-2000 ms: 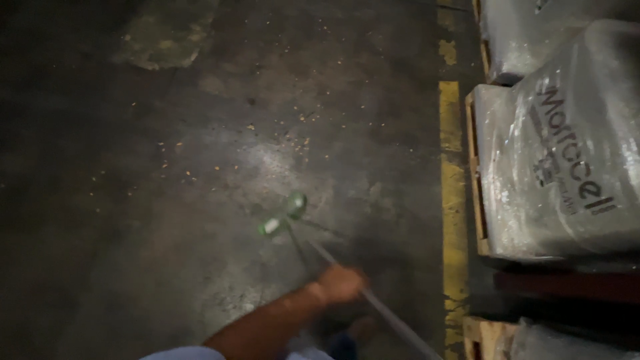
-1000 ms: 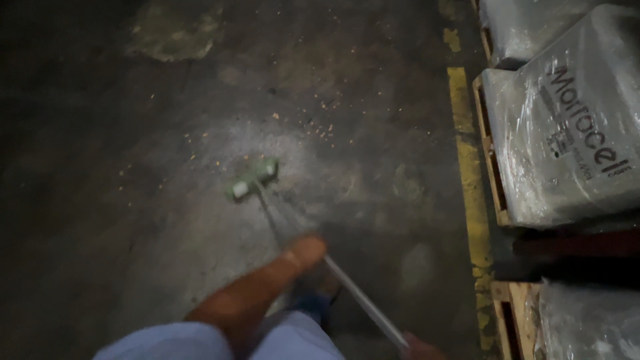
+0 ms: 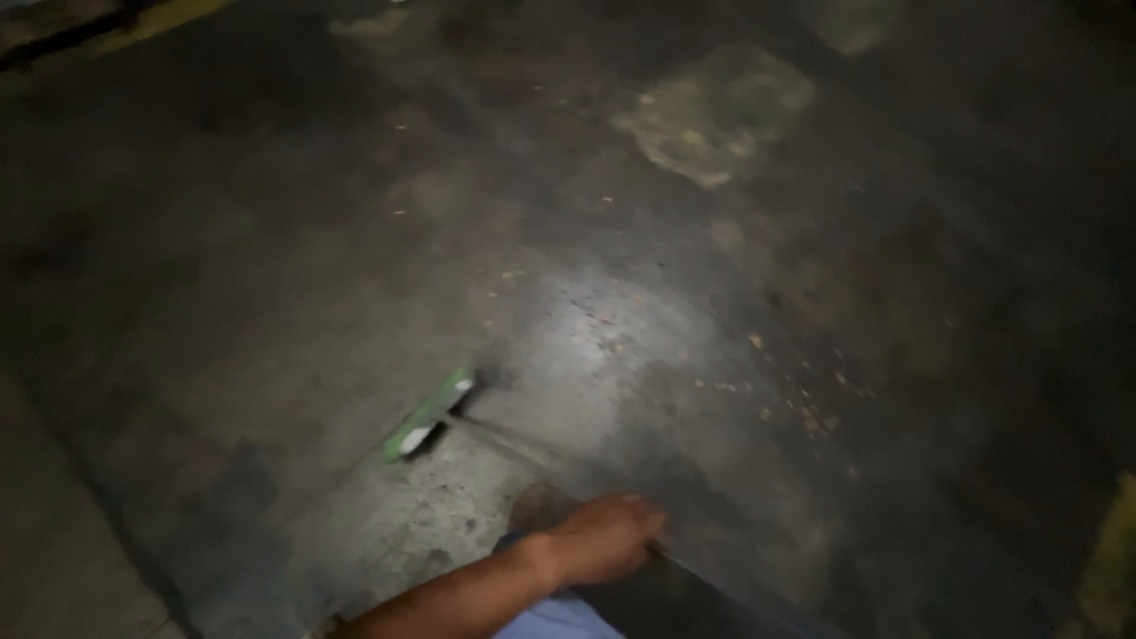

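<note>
A push broom with a green head [image 3: 432,415] stands on the concrete floor left of centre, its long thin handle running down to the right. My left hand [image 3: 619,535] is closed around that handle, low in the view and to the right of the broom head. Beyond the hand the handle fades into blur toward the bottom edge. My right hand is outside the picture. Small pale debris [image 3: 812,413] lies scattered on the floor to the right of the broom.
A worn pale patch [image 3: 723,115] marks the floor at the upper right. Yellow floor lines show at the top left [image 3: 169,22] and the lower right edge [image 3: 1109,559]. A dark seam [image 3: 111,519] crosses the floor at the lower left.
The view has swung left, and the wrapped pallets at the right have left it. The broom head now stands left of the debris; before, it was just below it.
</note>
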